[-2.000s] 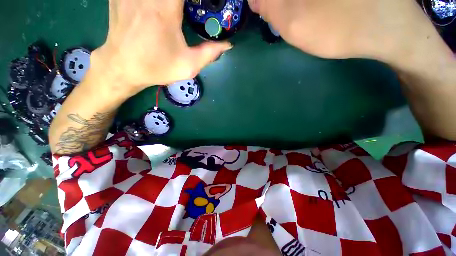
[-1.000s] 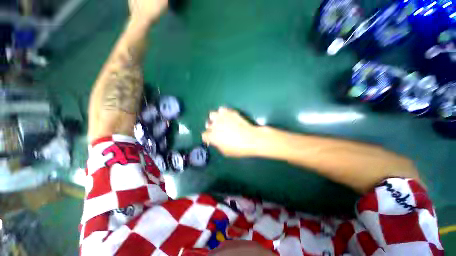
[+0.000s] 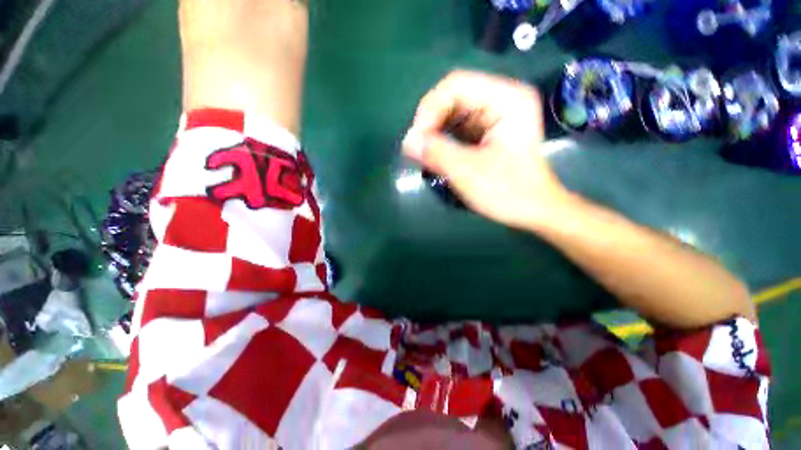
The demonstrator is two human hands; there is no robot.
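My right hand (image 3: 487,145) is over the green surface (image 3: 378,237) at centre, slightly blurred, with thumb and fingers curled together. Something dark shows inside the curl and below the fingers; I cannot tell whether it is a held part or shadow. My left forearm (image 3: 241,66) reaches up past the top edge, so my left hand is out of the picture. Round circuit boards, one nearest my right hand (image 3: 597,92), lie at upper right, some with pale cords over them. One at the right edge glows purple (image 3: 795,139).
A heap of black round parts (image 3: 132,224) lies at left, partly hidden by my left sleeve. A crumpled translucent bag (image 3: 61,312) and clutter are at the left edge. Yellow lines (image 3: 780,290) mark the green surface at lower right and lower left.
The view has shifted. My left hand has gone out past the top edge. My right hand has moved up and right, nearer the boards. The white-faced parts are now mostly hidden behind my left sleeve.
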